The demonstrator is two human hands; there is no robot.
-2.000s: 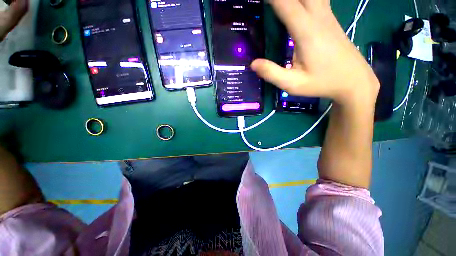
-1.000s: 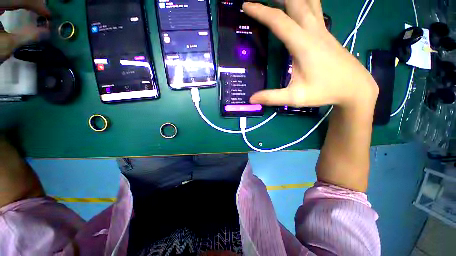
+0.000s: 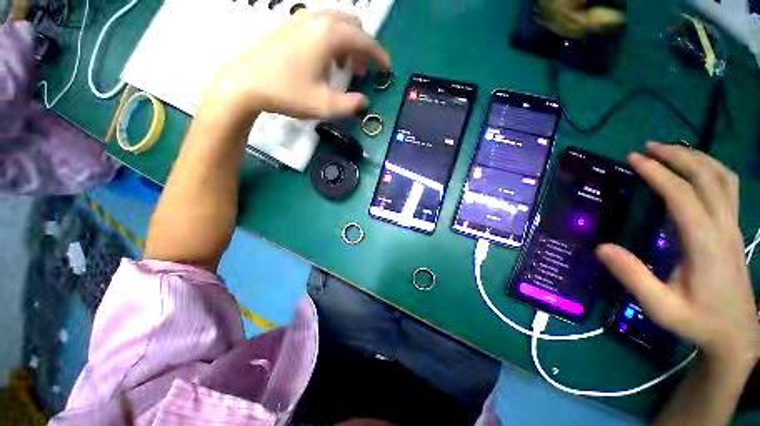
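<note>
My left hand [image 3: 287,71] hovers over the right edge of a white board with dark round holes, thumb and forefinger apart near a ring [image 3: 383,79]. No held thing shows; its palm is hidden. My right hand [image 3: 687,250] is open over the right part of a phone with a purple circle and pink button [image 3: 575,233], and partly covers another phone [image 3: 642,316]. Two more lit phones [image 3: 425,154], [image 3: 507,170] lie to the left. More rings lie at the left phone's edge [image 3: 372,125] and in front [image 3: 353,233], [image 3: 423,278].
A round black case [image 3: 335,173] with raised lid stands beside the white board [image 3: 183,50]. A tape roll [image 3: 141,122] is at left. White cables [image 3: 542,354] loop along the front edge. A black stand with gold top [image 3: 575,21] is at back. Another person's pink sleeve [image 3: 62,154] shows at far left.
The view has swung left, bringing the board, tape roll and stand into view. My left hand now shows fully, with fingers spread. My right hand stays over the phones.
</note>
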